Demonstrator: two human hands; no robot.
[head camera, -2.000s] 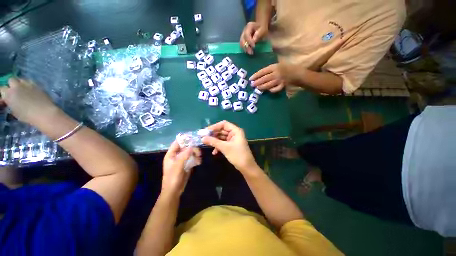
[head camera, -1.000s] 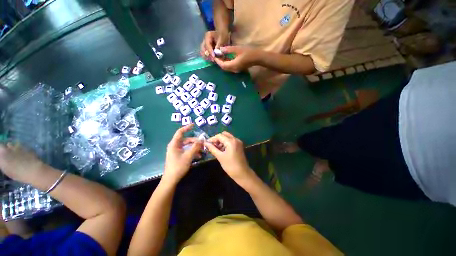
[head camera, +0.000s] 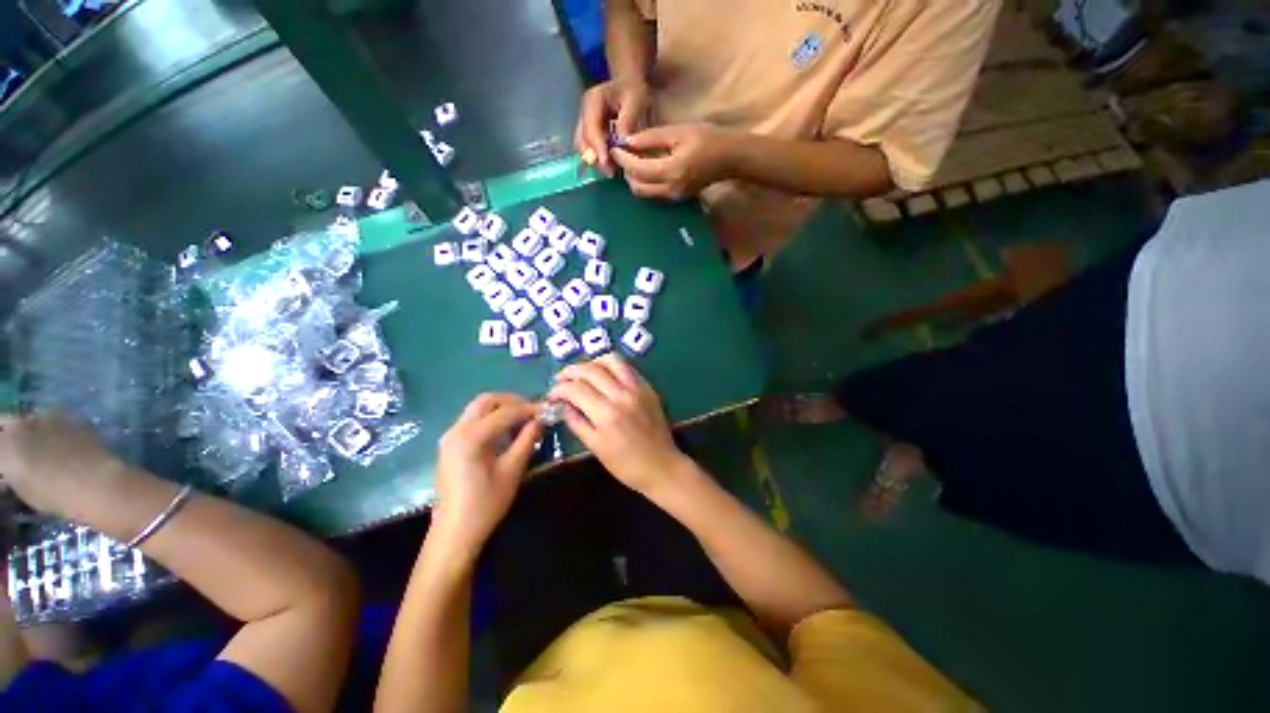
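Small white units (head camera: 543, 291) with dark centres lie loose in a cluster on the green bench top, just beyond my hands. My left hand (head camera: 481, 457) and my right hand (head camera: 614, 418) meet at the bench's near edge. Their fingertips pinch a small clear poly bag (head camera: 554, 414) between them. The fingers cover most of it, and I cannot tell whether a unit is inside. A shiny heap of bagged units (head camera: 286, 365) lies to the left of the loose units.
Clear blister trays (head camera: 91, 327) lie at the far left by a person in blue (head camera: 146, 683). A dark conveyor (head camera: 209, 153) with a few loose units runs behind a green post. A person in peach (head camera: 780, 98) handles something small at the bench's far end. Another person (head camera: 1212, 376) stands right.
Over two seconds the view has shifted and turned. Both hands have moved in over the bench edge, and less of the bag shows now. The person in peach has brought both hands together.
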